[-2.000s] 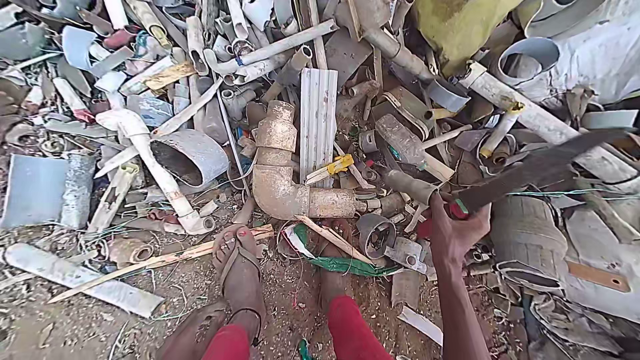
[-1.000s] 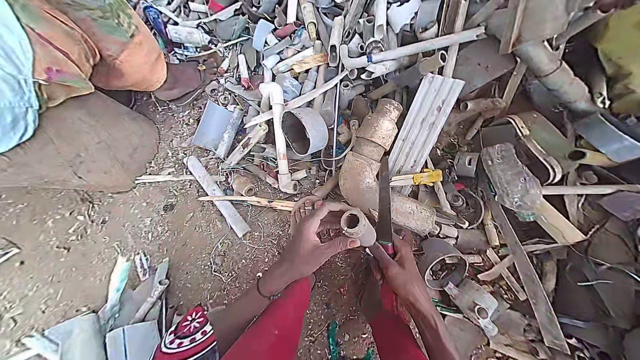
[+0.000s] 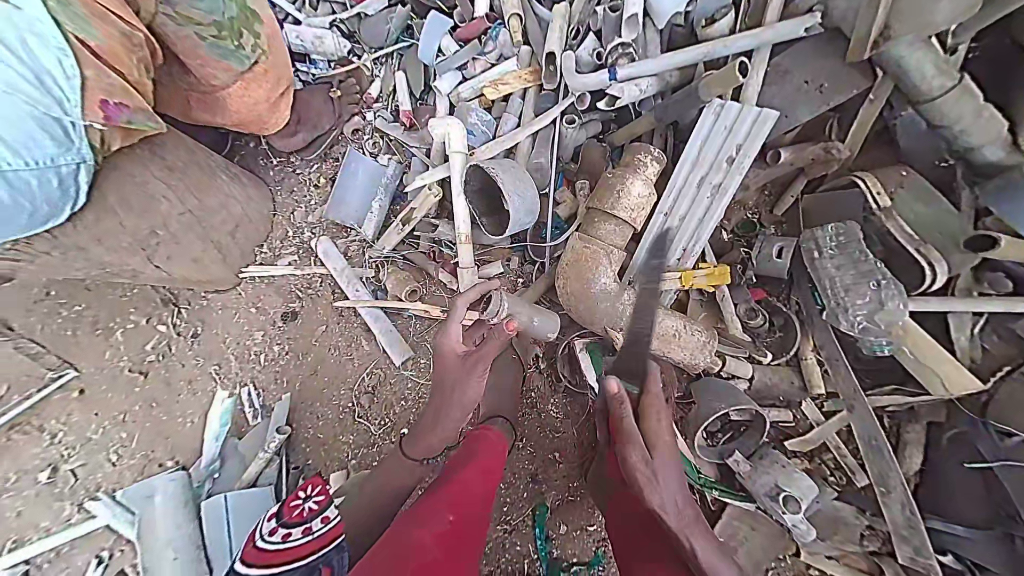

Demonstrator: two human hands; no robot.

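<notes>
My left hand (image 3: 468, 360) grips a short grey plastic pipe piece (image 3: 530, 317) by its open end, above the ground between my feet. In my right hand (image 3: 644, 436) is a long dark blade (image 3: 642, 320), pointing up and away from me; its handle is mostly hidden by the fingers. The blade passes in front of a large dirty pipe elbow (image 3: 592, 276). A short gap separates the blade from the pipe piece. Beyond the elbow lies a ribbed white plastic strip (image 3: 704, 184).
A person in patterned orange cloth (image 3: 216, 72) sits at the upper left beside a large flat stone or block (image 3: 152, 216). Scrap pipes cover the ground ahead and right, with a clear plastic bottle (image 3: 856, 280). Cut plastic pieces (image 3: 168, 520) lie lower left.
One second ago both hands were close together at the pipe piece; now they are apart, the piece in my left hand. Two seconds ago only my right hand was in view, with the blade pointing right.
</notes>
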